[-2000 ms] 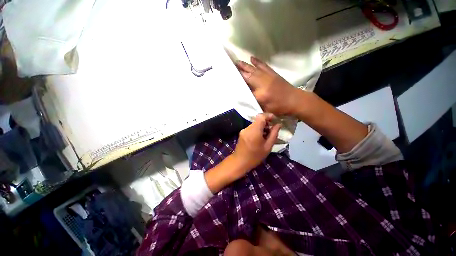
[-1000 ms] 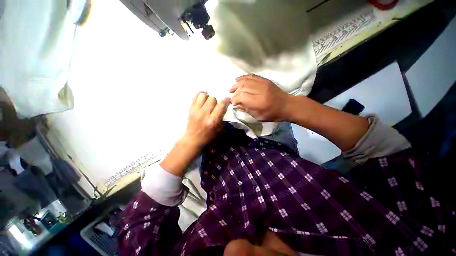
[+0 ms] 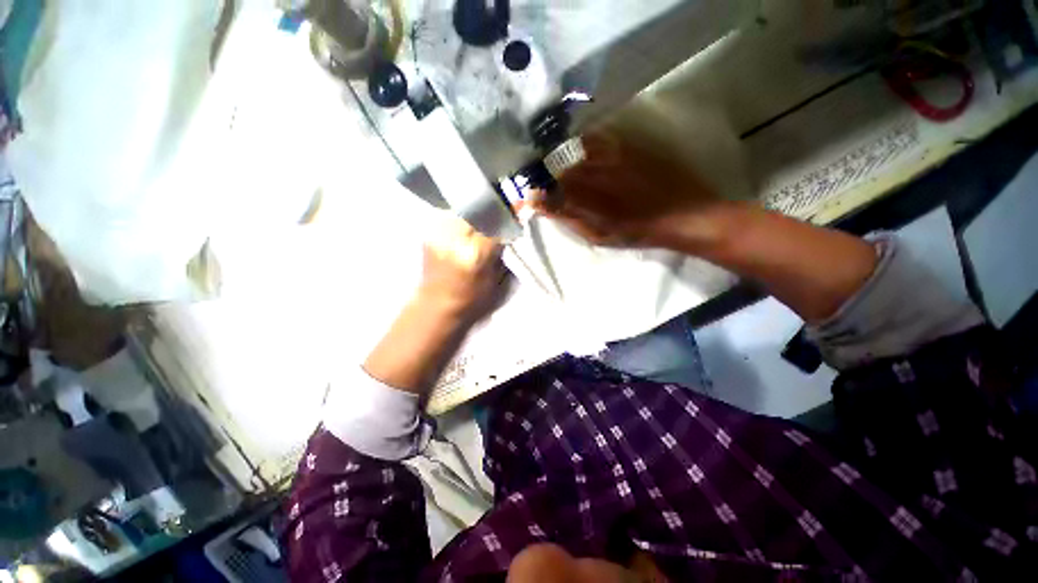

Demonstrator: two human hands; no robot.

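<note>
The white garment piece (image 3: pixel 615 279) lies on the machine table below the head of the white sewing machine (image 3: pixel 495 97) and hangs towards its front edge. My left hand (image 3: pixel 461 264) is on the cloth just left of the needle area, its fingertips washed out by glare. My right hand (image 3: pixel 620 194) is at the right of the needle area, partly in shadow, with its fingertips at the cloth by the presser foot. The needle and the exact grip of both hands are hidden or too bright to tell.
Loose white panels (image 3: pixel 114 148) lie at the left of the table. Red-handled scissors (image 3: pixel 931 85) lie at the upper right. A printed measuring strip (image 3: pixel 842 171) runs along the front edge. A black phone (image 3: pixel 802 351) lies on a white board (image 3: pixel 757 370) at the right of the lap.
Both hands have moved from the table's front edge up to the needle area, bringing the cloth with them. The view has shifted, so more of the machine head shows.
</note>
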